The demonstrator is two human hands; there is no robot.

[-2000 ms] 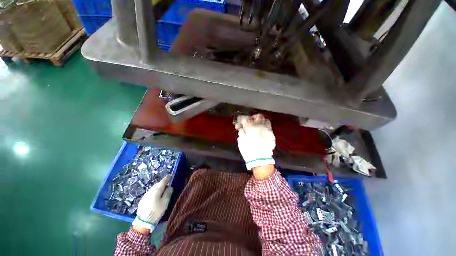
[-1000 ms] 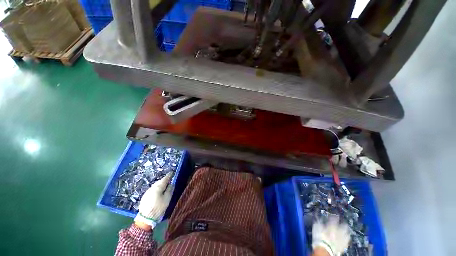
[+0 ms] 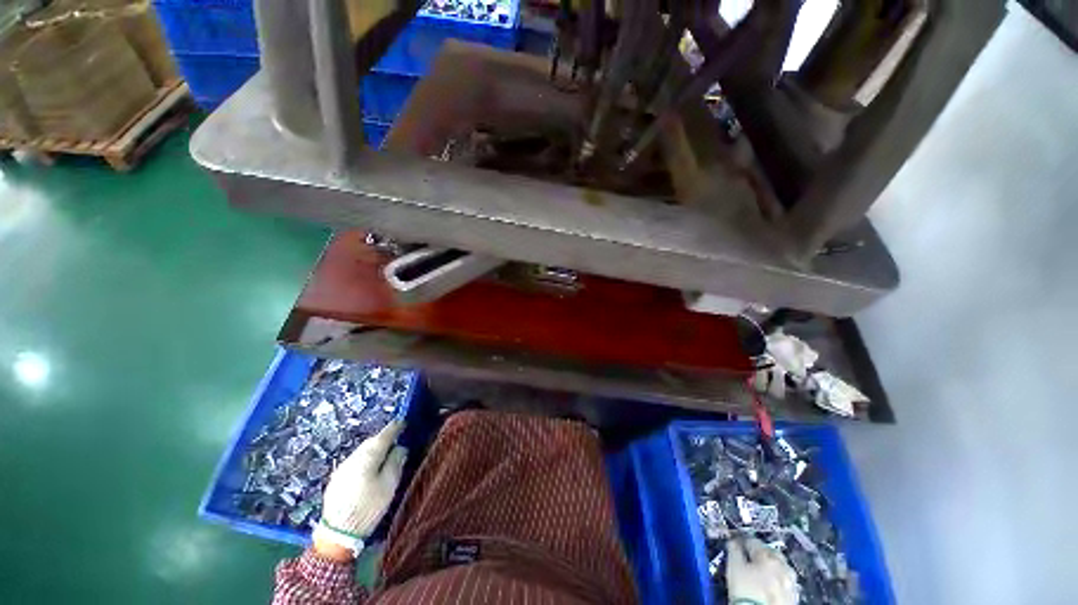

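My left hand [image 3: 364, 487], in a white knit glove, rests at the inner edge of the left blue crate [image 3: 242, 440], fingers stretched, no part seen in it. My right hand [image 3: 759, 572], gloved, lies in the right blue crate [image 3: 854, 502] with fingertips on the heaped small metal parts [image 3: 757, 511]; whether it pinches one is hidden. Silver-grey parts [image 3: 319, 431] also fill the left crate. The metal die [image 3: 556, 278] shows under the press frame's edge, no hand at it.
A thick grey press frame [image 3: 544, 225] crosses above the red-brown table [image 3: 532, 325]. A slotted metal arm [image 3: 432, 272] juts left of the die. A red stick [image 3: 761, 414], a round cup [image 3: 752, 334] and crumpled white gloves or rags [image 3: 816, 376] are at the right.
My right hand has left the die and gone down right into the right crate, uncovering the die. It was blurred there a second ago. My left hand stays at the left crate. The view has shifted slightly.
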